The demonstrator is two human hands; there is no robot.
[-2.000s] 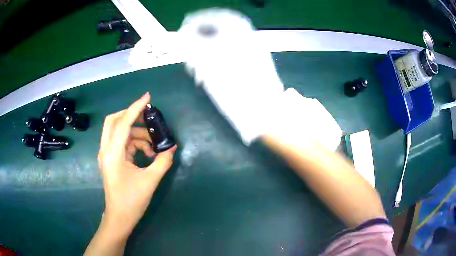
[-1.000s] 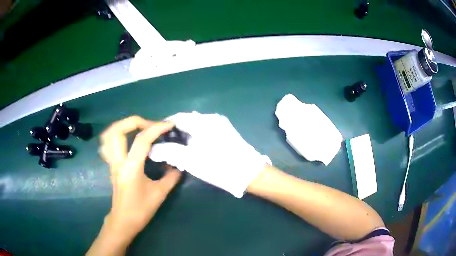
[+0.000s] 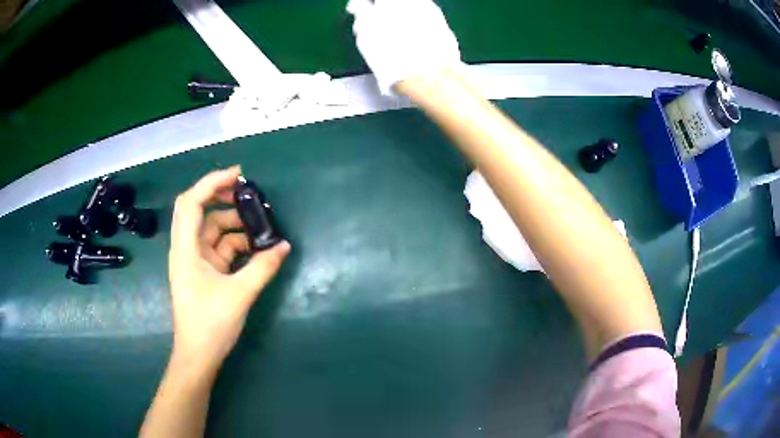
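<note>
My bare left hand (image 3: pixel 209 257), left of centre, holds a glossy black car charger (image 3: pixel 255 214) between thumb and fingertips, its small silvery tip up. My right hand (image 3: pixel 406 38), in a white knit glove, is over the conveyor belt at the top centre. Its fingers point up and left, and I cannot tell whether they hold anything. Several black chargers (image 3: pixel 90 227) lie in a loose pile on the bench at the left. A white crumpled cloth (image 3: pixel 500 227) lies right of centre, partly hidden under my right forearm.
The pale guide rail (image 3: pixel 564 83) curves between bench and green belt. A diverter bar (image 3: pixel 231 43) crosses the belt, with a black charger (image 3: pixel 209 88) beside it. Another charger (image 3: pixel 599 154) is near the blue bin (image 3: pixel 714 184), which holds a bottle (image 3: pixel 697 120). A white cable (image 3: pixel 688 291) hangs below.
My gloved right hand has moved from the charger at my left hand up and away to the belt. My left hand still holds a black charger. Parts on the belt have shifted right.
</note>
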